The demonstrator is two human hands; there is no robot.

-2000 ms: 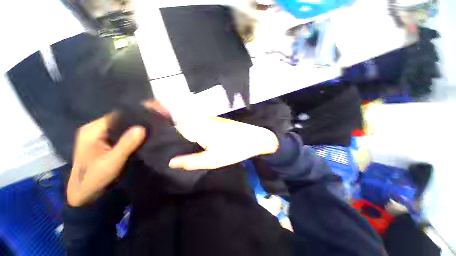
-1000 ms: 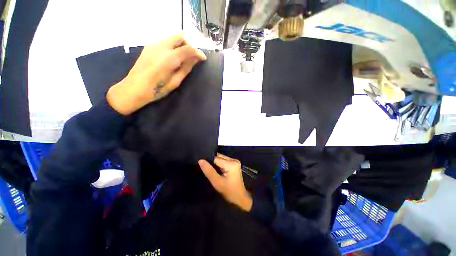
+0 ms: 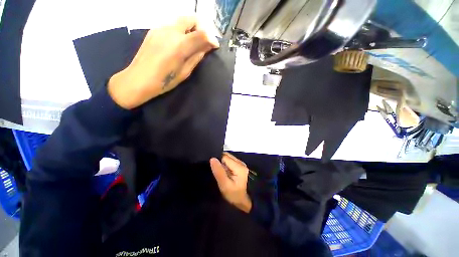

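A large black cut panel lies on the white table and hangs over its front edge, its right edge running straight up to the machine's presser foot area. My left hand presses on the panel's upper part, fingertips just left of the foot. My right hand pinches the panel's lower right corner at the table's front edge. The sewing machine head with a brass-coloured knob covers the upper right. The needle itself cannot be made out.
A stack of small black panels with pointed tails lies right of the foot. Snips and small tools lie at the right. A long black strip lies far left. Blue crates with black cloth stand below the table.
The view has tilted and moved closer to the machine head. Since the oldest frame, my left hand has moved up beside the foot and my right hand down to the panel's lower corner.
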